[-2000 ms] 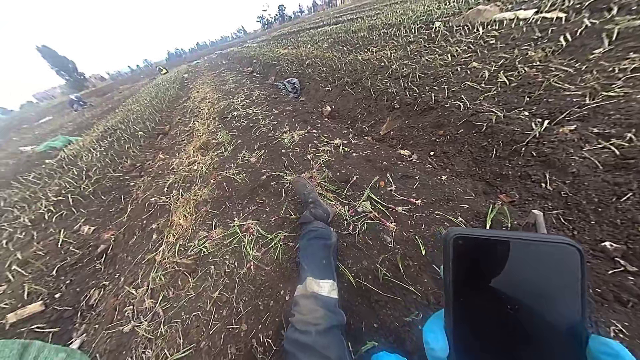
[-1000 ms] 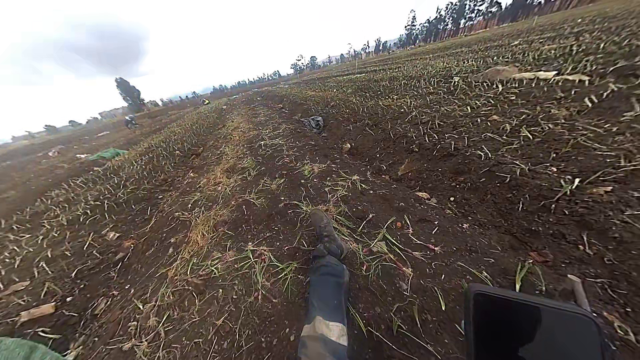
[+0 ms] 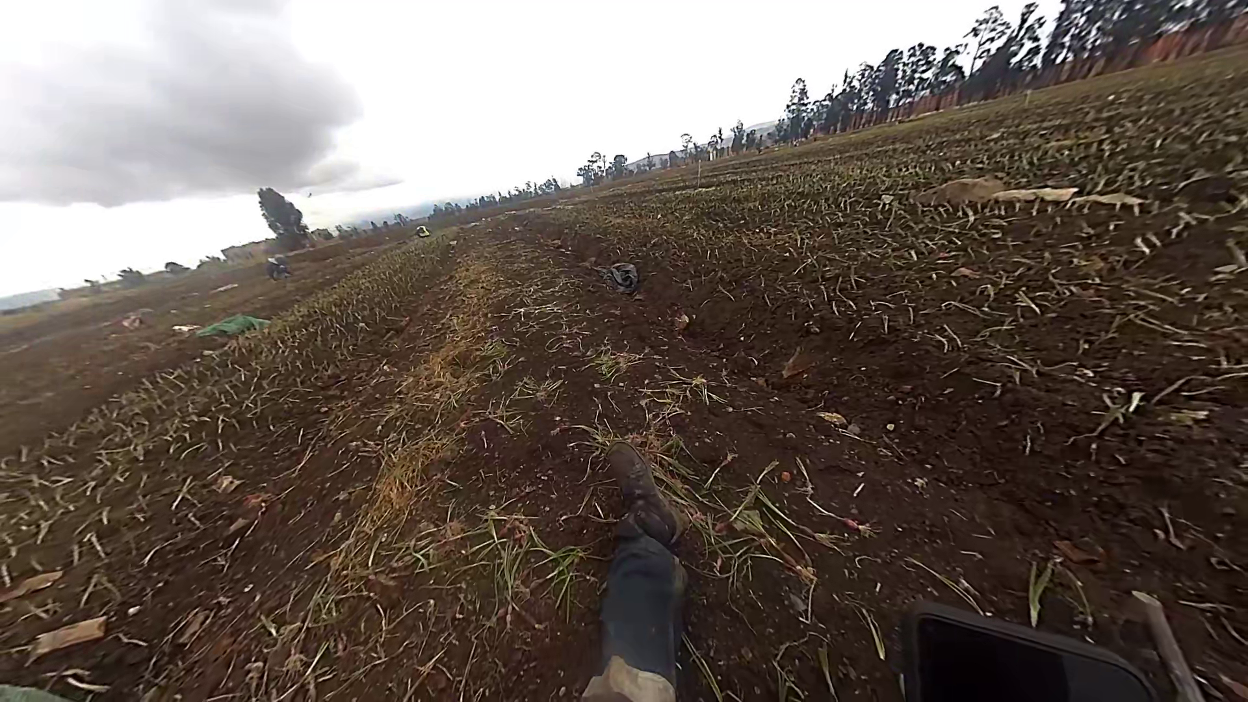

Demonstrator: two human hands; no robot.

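Note:
Neither my left hand nor my right hand shows now. At the bottom right edge stands the top of a black smartphone with a dark screen; whatever holds it is below the frame. My outstretched leg in blue trousers with a pale patch ends in a dark, soil-covered boot. Around the boot lie pulled plants with green leaves, some with small reddish bulbs. A stick lies just right of the phone.
Dark soil with rows of cut or withered stalks slopes away. A grey crumpled cloth or bag lies ahead, a green sheet or sack at left, flat pale pieces at right. Far off is a person; trees line the field.
The view has tilted up, showing more sky and trees. The phone has sunk toward the bottom edge, and the blue-gloved fingers seen around it two seconds ago are out of view.

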